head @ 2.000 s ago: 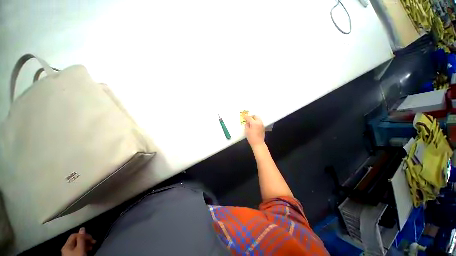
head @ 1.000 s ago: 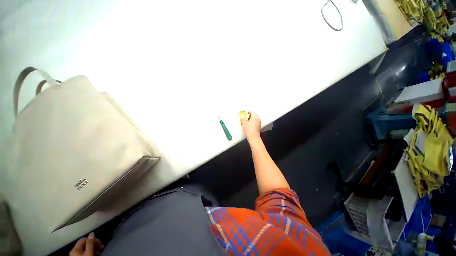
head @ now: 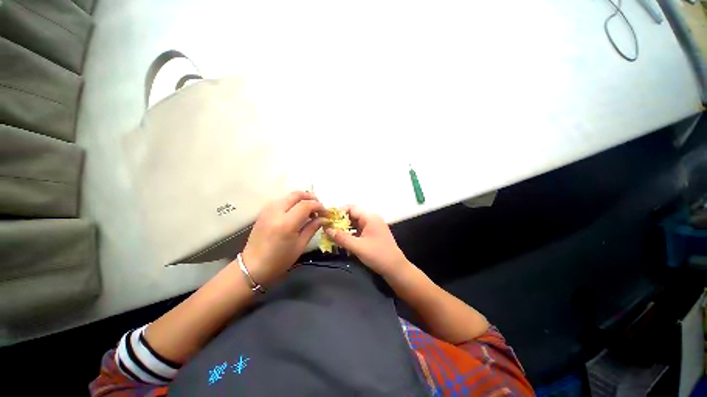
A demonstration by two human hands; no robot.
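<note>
A beige tote bag [head: 209,155] lies on the white table, its handle toward the upper left and its small dark logo [head: 225,209] near the lower edge. A crumpled yellow piece [head: 334,226] is held between both hands just right of the bag's lower corner, by the table's near edge. My left hand [head: 283,225] pinches it from the left, with a bracelet on the wrist. My right hand [head: 367,239] grips it from the right. A green-handled pointed tool [head: 417,186] lies on the table to the right, touched by neither hand.
Several taupe bags [head: 39,167] stand in a row along the left side of the white table [head: 504,101]. A thin grey loop [head: 621,32] lies at the far right. The near edge runs against the dark apron [head: 302,333]. Dark floor and boxes are at the lower right.
My right hand has brought the yellow piece left, toward my body. My left hand has come up from the lower left and taken hold of it too. The view has shifted left, showing the bag row.
</note>
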